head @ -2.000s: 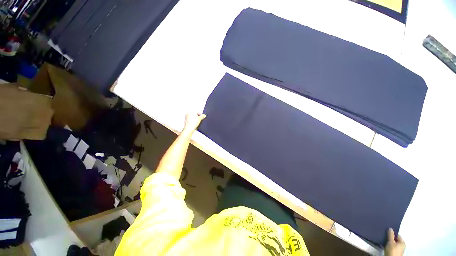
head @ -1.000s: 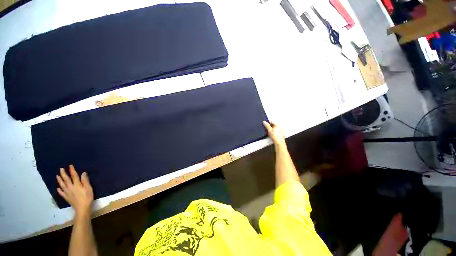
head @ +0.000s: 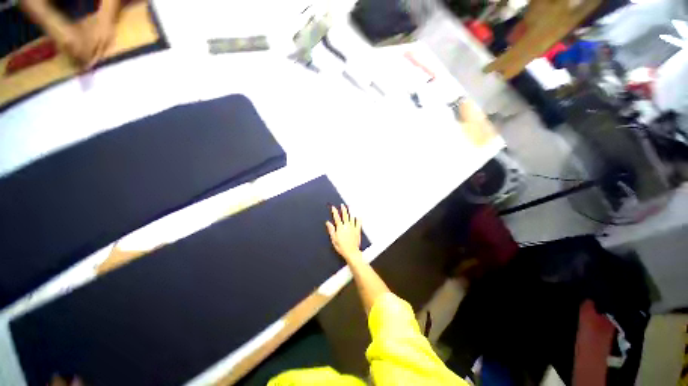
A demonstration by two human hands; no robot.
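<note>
A near stack of dark cut fabric [head: 181, 290] lies flat along the table's near edge. My right hand [head: 346, 232] rests flat on its right end, fingers apart, gripping nothing. My left hand [head: 65, 381] is mostly cut off by the bottom edge; only fingertips show over the fabric's lower left part. A far stack of dark cut pieces [head: 143, 173] lies just beyond, with layered edges at its right end and its left end cut off by the frame.
Another person's hands [head: 87, 41] are over a tan pattern [head: 136, 34] with a red block [head: 30, 56]. A grey bar [head: 238, 44] and blurred tools [head: 317, 38] lie farther back on the white table [head: 400, 166]. A fan [head: 618, 181] stands at right.
The view has swung and brings in the other person's hands. My right hand has moved from the fabric's corner to flat on its right end. My left hand is now mostly out of frame.
</note>
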